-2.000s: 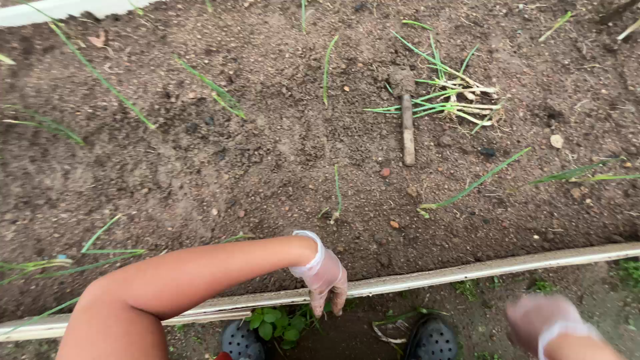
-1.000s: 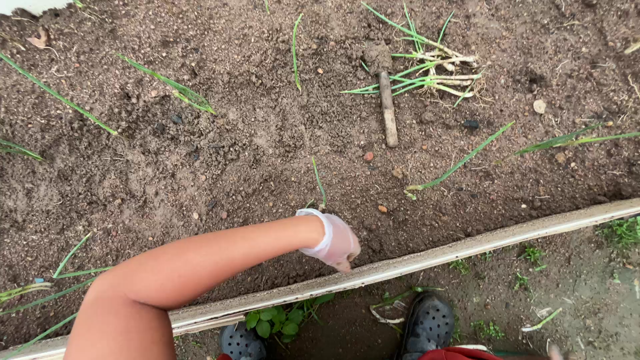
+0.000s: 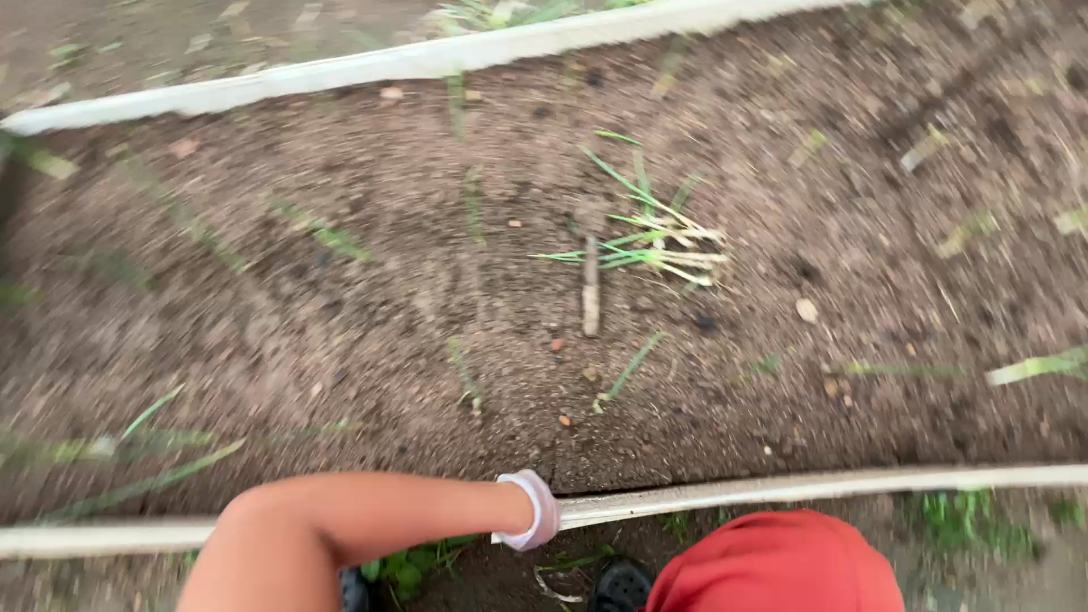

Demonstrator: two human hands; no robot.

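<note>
My left hand (image 3: 534,514), in a thin see-through glove, is at the near white border board (image 3: 646,501) of a soil bed. Only its cuff and wrist side show, so its fingers and any hold are hidden. My right hand is out of the frame. Further up on the soil lies a small tool with a worn wooden handle (image 3: 591,293), its head end dirty and blurred. Beside it, a loose bunch of green onion seedlings (image 3: 680,246) with pale roots lies flat. Two small onion seedlings stand or lean nearer the board, one at left (image 3: 464,374) and one at right (image 3: 627,374).
More seedlings dot the bed, several at left (image 3: 323,231) and a few at right (image 3: 1041,365). A far white border (image 3: 340,81) bounds the bed. My red-clothed knee (image 3: 778,565), a dark clog (image 3: 620,585) and leafy weeds (image 3: 406,571) are beyond the near board.
My right hand, blurred at lower right two seconds ago, is out of view. My red-clothed knee now shows large at the bottom. The view has shifted, bringing the far border into sight.
</note>
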